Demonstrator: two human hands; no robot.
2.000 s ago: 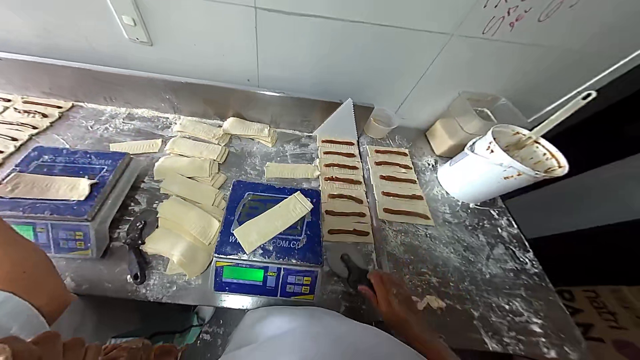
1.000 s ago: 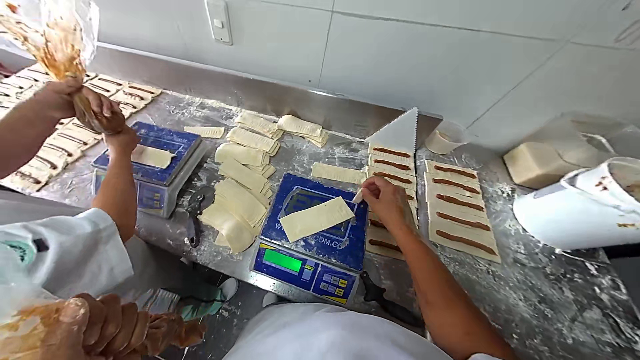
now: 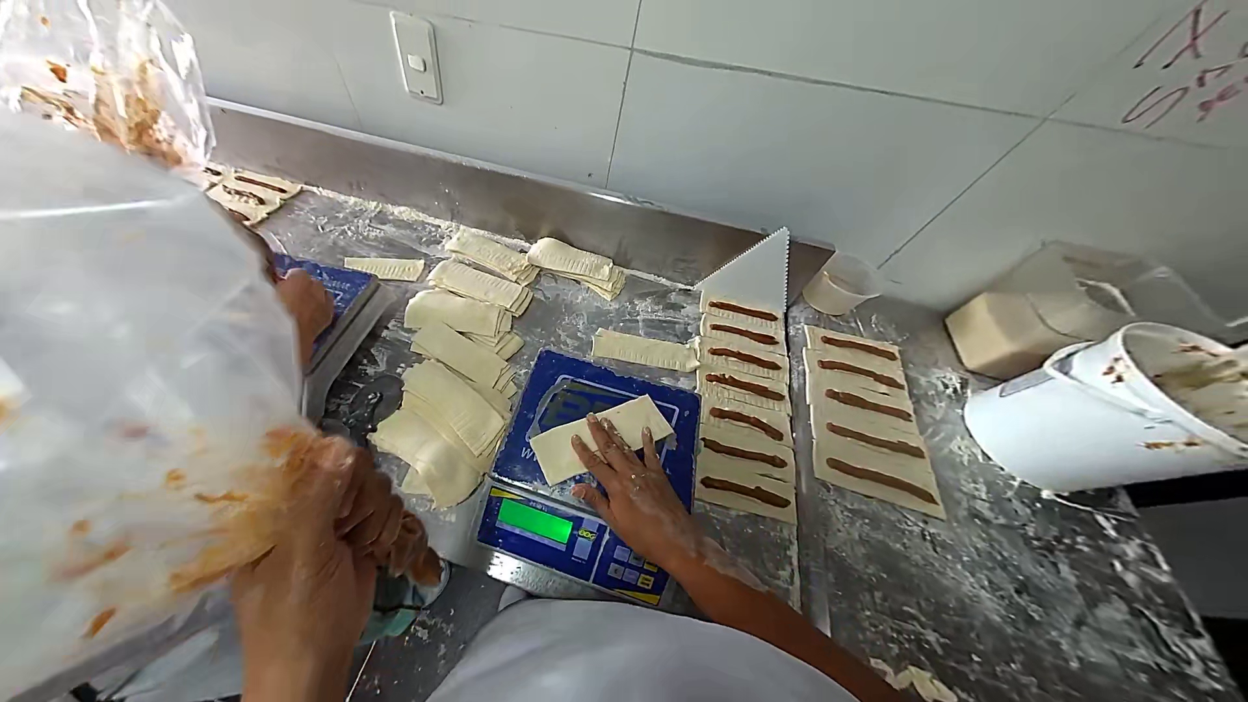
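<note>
My right hand (image 3: pixel 639 487) lies with its fingers spread on a pale dough strip (image 3: pixel 614 434) on the blue kitchen scale (image 3: pixel 522 429). Close to the camera, my left hand (image 3: pixel 327 551) grips a clear plastic piping bag (image 3: pixel 156 409) smeared with brown filling. Several stacked dough strips (image 3: pixel 458 322) lie left of the scale, and a single strip (image 3: pixel 643 351) lies behind it. To the right, two columns of dough pieces (image 3: pixel 746 453) (image 3: pixel 873 439) carry lines of brown filling. A white notched scraper (image 3: pixel 756 278) touches the back of the nearer column.
At the left, a co-worker's hand (image 3: pixel 307 302) rests at a second blue scale (image 3: pixel 341 288), partly hidden by the bag. A white bucket (image 3: pixel 1053 419), a clear plastic container (image 3: pixel 1072 302) and a small cup (image 3: pixel 840 283) stand at the right. The steel backsplash (image 3: pixel 487 195) borders the wall.
My right hand has moved from the front right of the scale, via the filled column, onto the strip on it. The piping bag in my left hand has come up across the left of the view.
</note>
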